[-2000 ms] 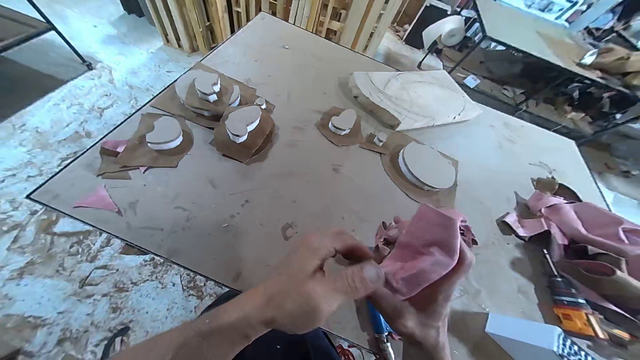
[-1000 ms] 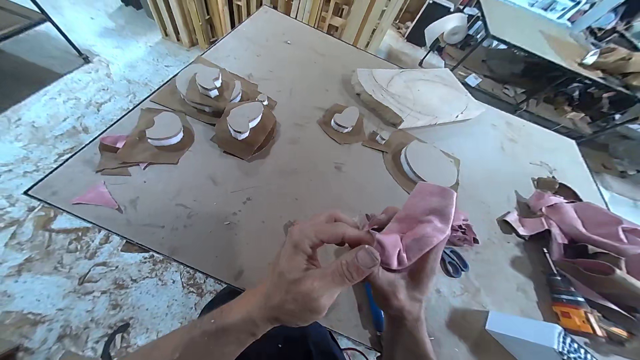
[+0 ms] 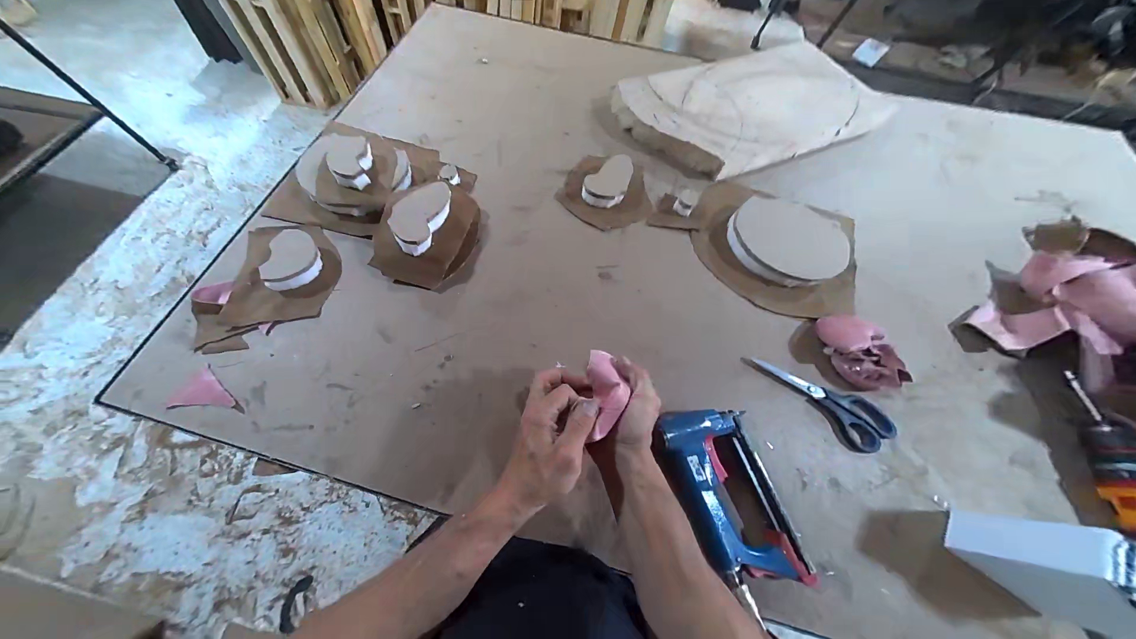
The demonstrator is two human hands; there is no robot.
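Between my two hands, over the near part of the table, is a small piece covered in pink leather-like material (image 3: 607,395). My left hand (image 3: 555,430) pinches its left side with thumb and fingers. My right hand (image 3: 637,404) grips it from the right. A blue pneumatic staple gun (image 3: 706,488) lies just right of my right hand, its hose fitting toward me. Black-handled scissors (image 3: 839,408) lie open beyond it. A crumpled pink wrapped piece (image 3: 861,351) sits above the scissors.
Foam-and-board shapes on brown material, including a large oval (image 3: 790,240) and a heart-like one (image 3: 419,217), lie across the table. A marked foam slab (image 3: 754,106) is behind. At right are pink scraps (image 3: 1078,297), a drill (image 3: 1109,453) and a white box (image 3: 1034,550). A pink triangle (image 3: 204,389) lies left.
My hands have lowered the pink piece toward the near table and turned it. The staple gun and the scissors now show more fully. The view has shifted somewhat.
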